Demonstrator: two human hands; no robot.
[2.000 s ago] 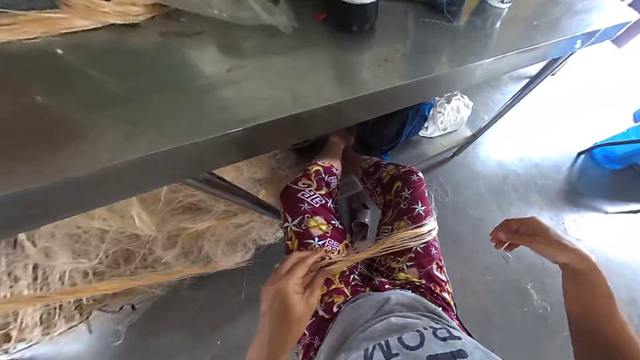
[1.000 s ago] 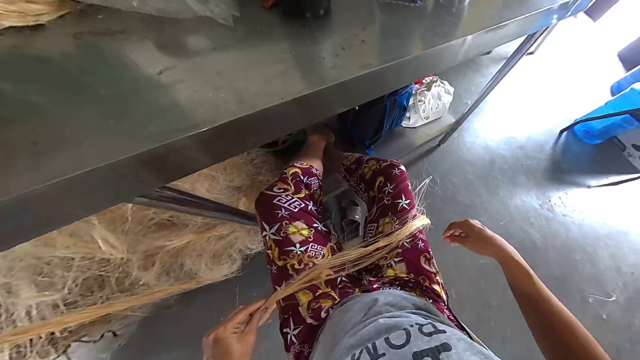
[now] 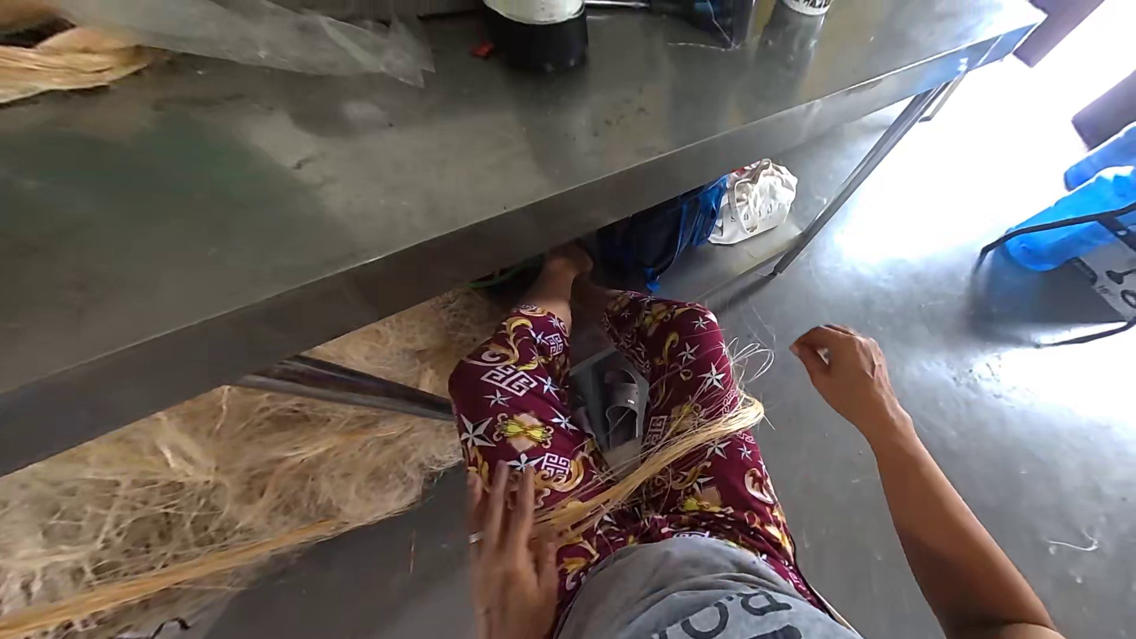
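Note:
A bundle of pale straw-coloured fibres (image 3: 661, 457) lies across my lap, over maroon patterned trousers (image 3: 524, 426), its loose ends spreading past the knee at the right. Flat over the thigh and the bundle's left end rests my left hand (image 3: 513, 550), fingers extended, a ring on one of them. Whether any strands are under its palm is hidden. To the right of the bundle, my right hand (image 3: 843, 368) hangs above the floor with its fingers curled and thumb against them. Any thin strand between those fingertips is too small to tell.
A dark metal table (image 3: 426, 195) spans the front, holding a black and white container (image 3: 537, 35) and plastic sheeting (image 3: 293, 40). Loose fibres (image 3: 266, 453) heap beneath it, left of a table leg (image 3: 355, 386). A white bag (image 3: 754, 200) sits underneath; a blue object (image 3: 1065, 217) stands right.
My left hand has moved from the bundle's far left end back onto the thigh. My right hand stays to the right of my knees, held a little away from the bundle.

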